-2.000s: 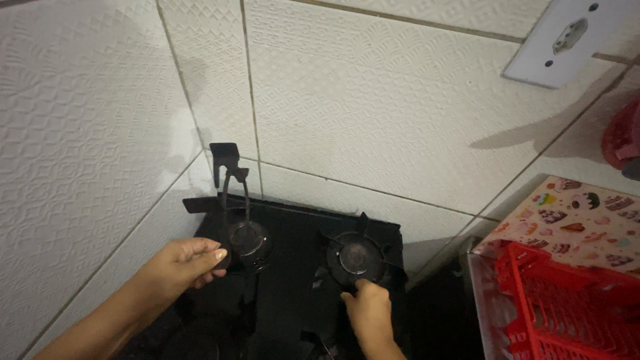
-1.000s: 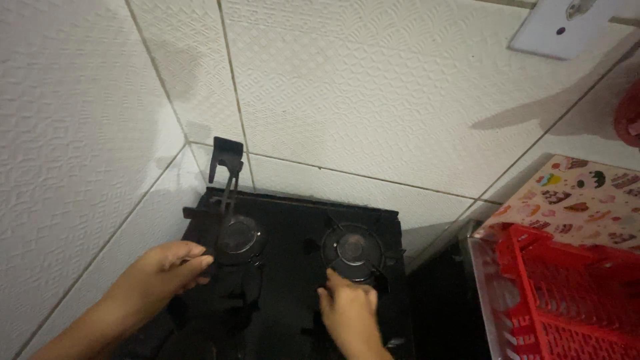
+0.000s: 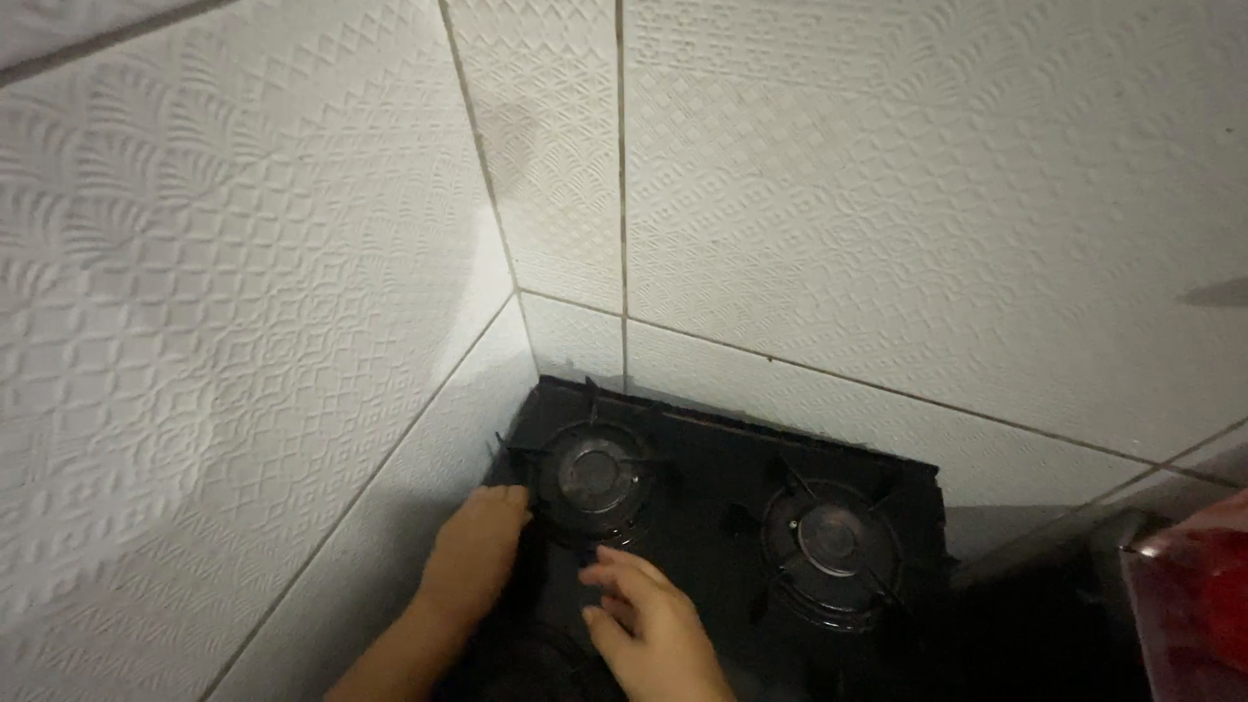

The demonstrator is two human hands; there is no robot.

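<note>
A black gas stovetop fills the corner below the walls. Its back-left burner has a dark pan support lying flat around it. My left hand is at the left side of that support, fingers bent down; whether they grip it is hidden. Just in front of the same burner is my right hand, its fingers parted and nothing seen between them. The back-right burner also sits within its own pan support.
White embossed tile walls rise directly behind and to the left of the stovetop. A red object, partly cut off and blurred, stands inside a clear-edged holder at the right edge.
The left pan support, tilted up on edge before, now lies flat around the back-left burner. My right hand has moved left from the right burner. The view has swung left.
</note>
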